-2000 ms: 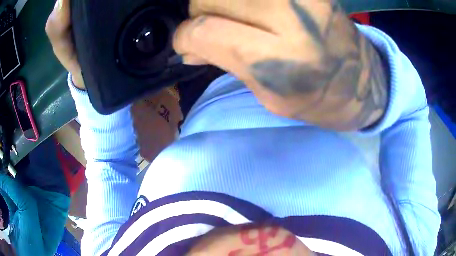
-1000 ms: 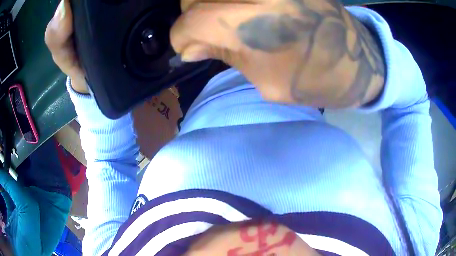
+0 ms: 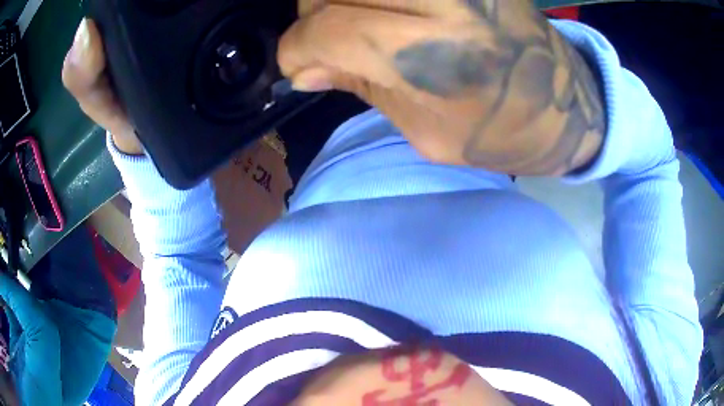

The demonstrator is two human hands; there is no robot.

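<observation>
A black rear housing with speaker (image 3: pixel 159 87) is held up at the top left, its speaker side towards me and its upper part cut off by the frame. The glossy speaker centre cap (image 3: pixel 230 63) shows inside the round ring. My left hand (image 3: pixel 95 83) grips the housing's left edge, fingers partly behind it. My right hand (image 3: pixel 444 79) is at the ring's right side, thumb and finger pinched on a small dark grey piece, perhaps a thin flat tool (image 3: pixel 282 87), mostly hidden. Its tip is at the ring's lower right.
The dark green bench (image 3: pixel 87 170) is at left, with a pink-rimmed smartphone (image 3: pixel 38 184) and a black device with a light-framed screen (image 3: pixel 12 93). A cardboard box (image 3: pixel 252 190) lies below the housing. A person in a teal sleeve (image 3: pixel 55 341) is at lower left, near a red stool (image 3: pixel 123 277).
The housing has shifted and tilted slightly, with my left hand on it. My right hand has turned a little, and the grey piece shows below its thumb, which it did not clearly two seconds ago.
</observation>
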